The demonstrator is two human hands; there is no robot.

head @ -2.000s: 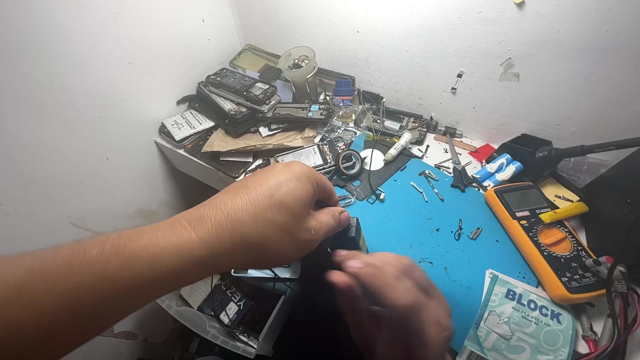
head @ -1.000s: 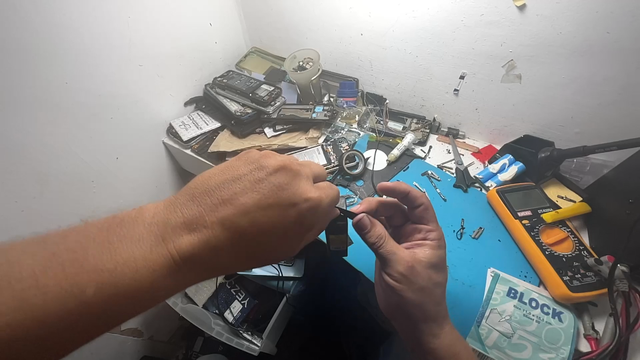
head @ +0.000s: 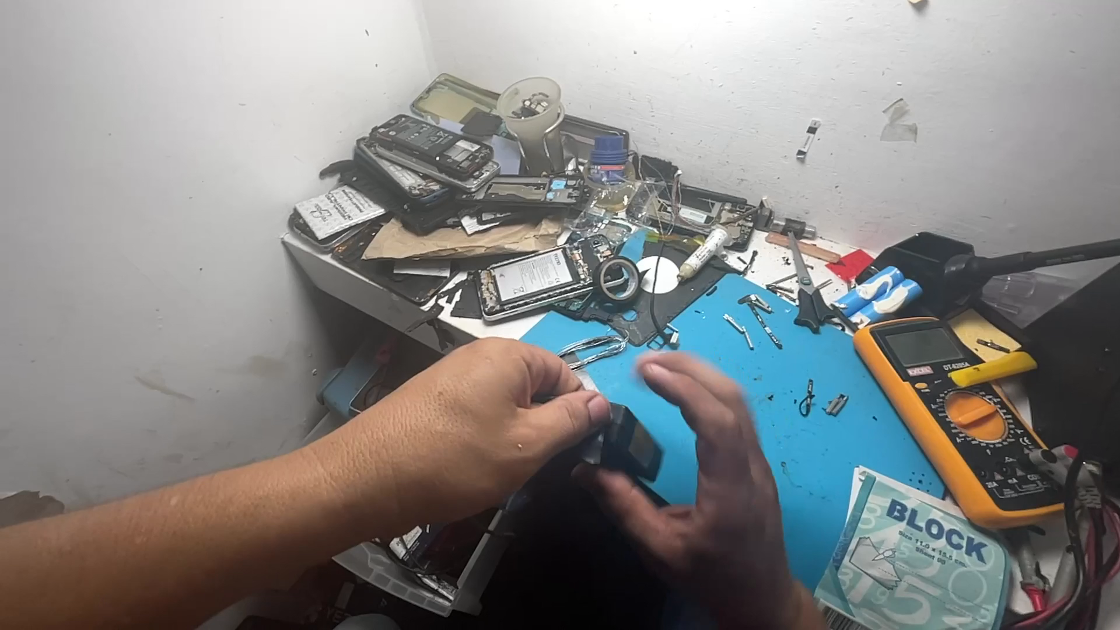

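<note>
My left hand (head: 490,420) pinches a thin, pale strip (head: 588,382) between thumb and forefinger, beside a small dark rectangular block (head: 632,442). What the block is cannot be told. My right hand (head: 709,472) is blurred, its fingers spread around the block's right side, the thumb below it at the block's lower edge; whether it touches the block is unclear. Both hands are over the near edge of the blue work mat (head: 770,402). Just beyond the left fingers lies a looped wire (head: 595,350). An opened phone with its battery showing (head: 534,276) lies behind.
Stacked phone parts (head: 433,149), a roll of black tape (head: 617,280) and a glue tube (head: 703,254) lie behind. Scissors (head: 807,293), blue cells (head: 879,293), an orange multimeter (head: 962,420) and a paper pad (head: 919,551) are at the right. An open drawer (head: 468,577) is below left.
My right hand has come away from the left fingertips, and its fingers have spread. The dark block, which hung below the hands a second ago, is now tilted between them.
</note>
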